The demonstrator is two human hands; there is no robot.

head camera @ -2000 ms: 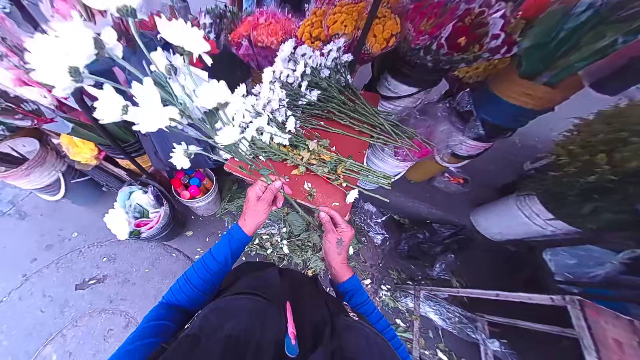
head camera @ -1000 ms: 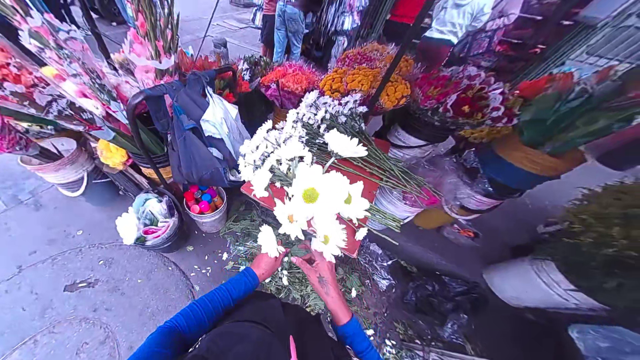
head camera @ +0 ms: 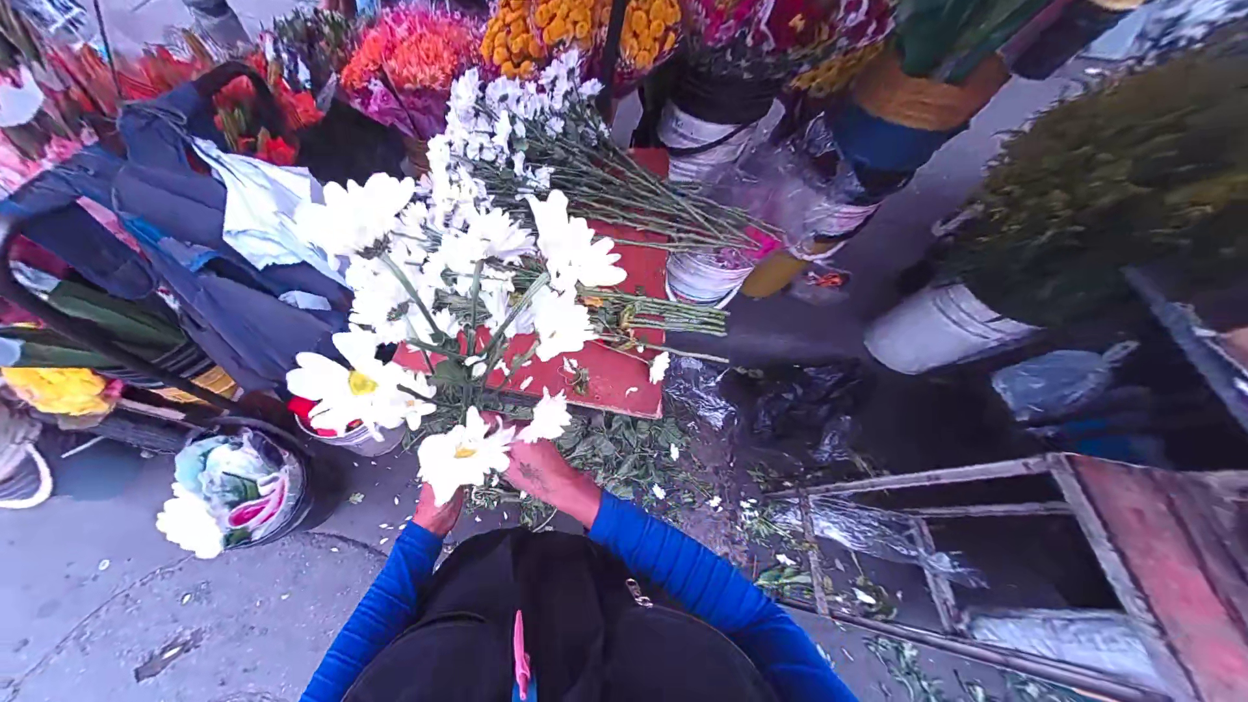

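A loose bunch of large white daisy-like flowers [head camera: 466,453] rises in front of me, its stems running down to my hands. My left hand [head camera: 439,509] is at the lower end of the bunch, mostly hidden behind a bloom. Close beside it, my right hand [head camera: 548,476] has its fingers around the stems, partly covered by petals. Beyond the flowers is a red board [head camera: 624,375] with leaf scraps on it. Bundles of small white flowers [head camera: 478,122] lie across its far part, their cut green stems [head camera: 673,207] pointing right.
A bucket of wrapped flowers [head camera: 244,492] stands at the left, near dark blue cloth [head camera: 234,312]. White buckets [head camera: 941,331] and a wooden frame [head camera: 1082,526] are on the right. Orange flowers [head camera: 580,29] stand at the back. Cut leaves [head camera: 624,453] litter the ground.
Two seconds ago my hands were apart below the board; now they are close together at the stems of the white blooms. The view has shifted.
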